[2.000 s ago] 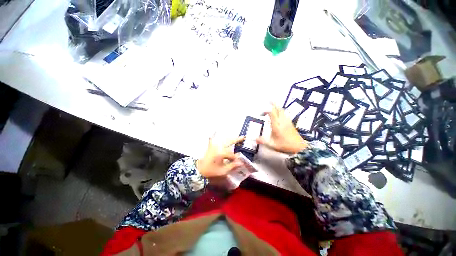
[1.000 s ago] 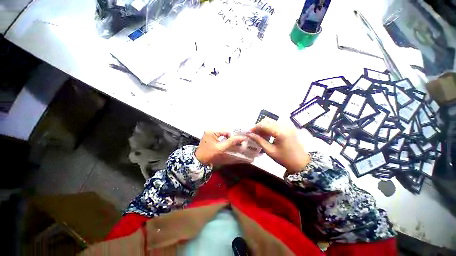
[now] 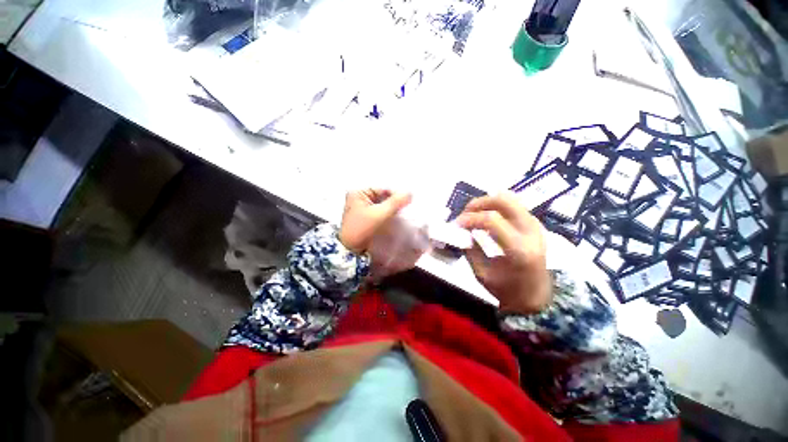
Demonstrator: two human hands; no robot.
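My left hand (image 3: 371, 223) holds the whitish-pink label sheet (image 3: 399, 245) low by the table edge. My right hand (image 3: 510, 250) is just right of it, with a small white label (image 3: 451, 233) at its fingertips. The label is close to the sheet; I cannot tell whether they touch. A black tag (image 3: 465, 197) without a label lies on the table just beyond my right fingers, partly hidden by them. The pile of labelled tags (image 3: 629, 175), black borders around white centres, lies to the right.
A phone (image 3: 553, 15) stands in a green tape roll (image 3: 537, 48) at the back. White papers (image 3: 259, 86) and a clear plastic bag (image 3: 203, 22) are at upper left. A grey disc (image 3: 670, 322) lies below the pile. A cardboard box (image 3: 769, 154) is at far right.
Both hands worked together at the sheet a second ago; now my right hand has drawn right with a label, and the sheet stays in my left. The whole view has shifted slightly.
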